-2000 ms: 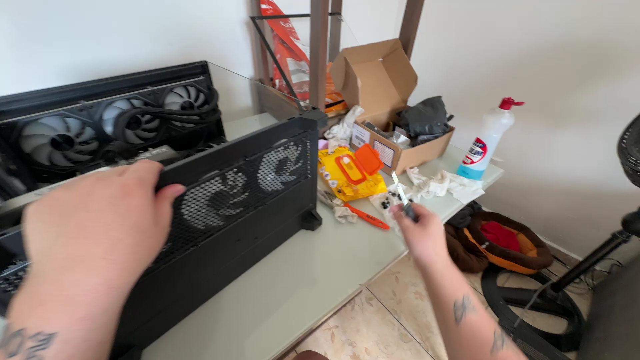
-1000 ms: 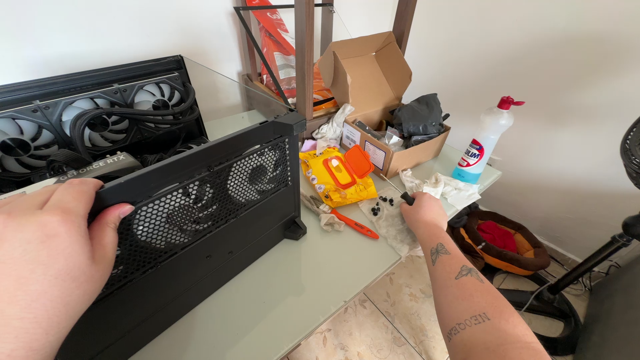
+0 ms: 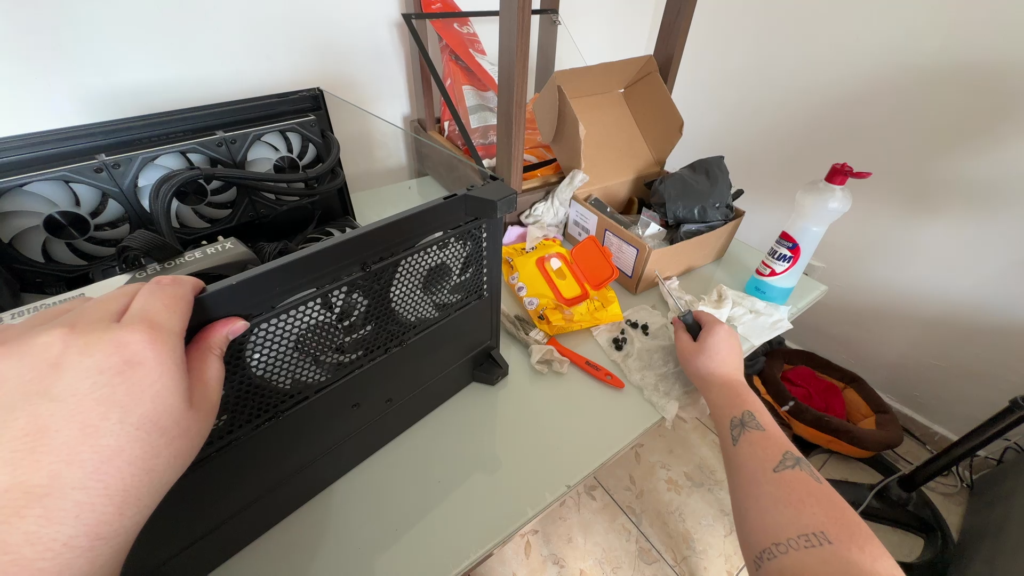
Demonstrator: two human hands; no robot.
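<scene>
My left hand point(image 3: 120, 384) grips the top edge of a black computer case point(image 3: 416, 376), thumb over its perforated side, beside a graphics card point(image 3: 196, 260). Several white-bladed fans point(image 3: 68, 224) with black tubes or cables show inside the case. My right hand point(image 3: 710, 352) holds a small screwdriver point(image 3: 685, 318) by its dark handle, its thin shaft pointing up and away. Just left of that hand, several small black screws point(image 3: 620, 342) lie on a crumpled wipe point(image 3: 652, 360). An orange-handled tool point(image 3: 588, 364) lies nearer the case; its other end is partly covered.
Behind the screws are a yellow wipes pack point(image 3: 560, 284) and an opened cardboard box point(image 3: 688, 260) with bagged parts. A bottle of blue liquid point(image 3: 796, 240) stands near the right edge of the glass table point(image 3: 480, 448). A pet bed point(image 3: 832, 400) and a black stand point(image 3: 920, 480) are beyond that edge.
Two seconds ago my right hand held the screwdriver raised with its shaft upward; it has since lowered to beside the screws. My left hand still holds the case edge.
</scene>
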